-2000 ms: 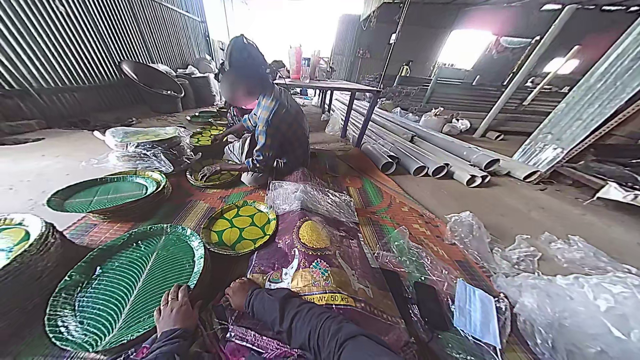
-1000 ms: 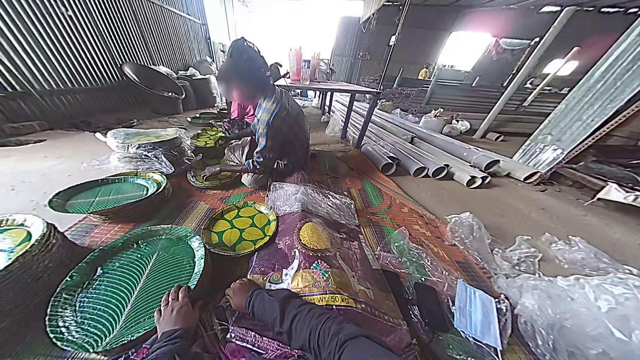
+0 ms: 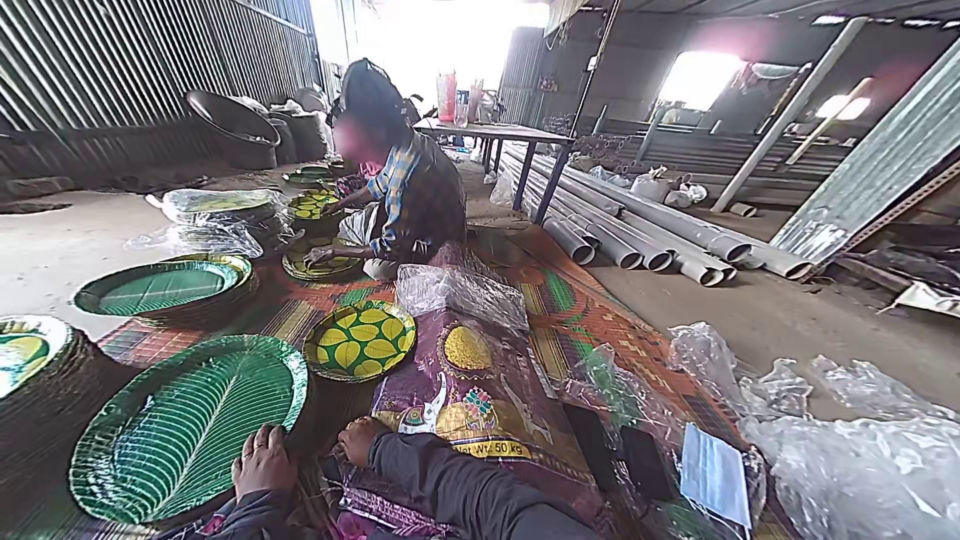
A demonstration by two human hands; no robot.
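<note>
My left hand (image 3: 262,459) lies with its fingers on the right edge of a large green leaf-patterned plate (image 3: 195,420) at the lower left. My right hand (image 3: 360,439) rests at the near left side of a purple printed woven sack (image 3: 480,397); its fingers are partly hidden, so I cannot tell if they hold anything. Just beyond it sits a round plate with yellow leaf shapes (image 3: 361,341). Farther left stand a stack of green plates (image 3: 165,289) and, at the left edge, another stack of plates (image 3: 30,352). Clear plastic film (image 3: 461,294) covers the sack's far end.
A co-worker (image 3: 412,187) sits ahead on the woven mat (image 3: 555,300), handling plates (image 3: 322,259). Wrapped plates (image 3: 217,206) lie beyond the stacks. Grey pipes (image 3: 637,232) and a table (image 3: 495,131) are behind. Crumpled plastic (image 3: 855,465) and a blue face mask (image 3: 715,474) lie right.
The co-worker's arm now reaches forward to a farther yellow-patterned plate. My two hands have stayed in about the same places.
</note>
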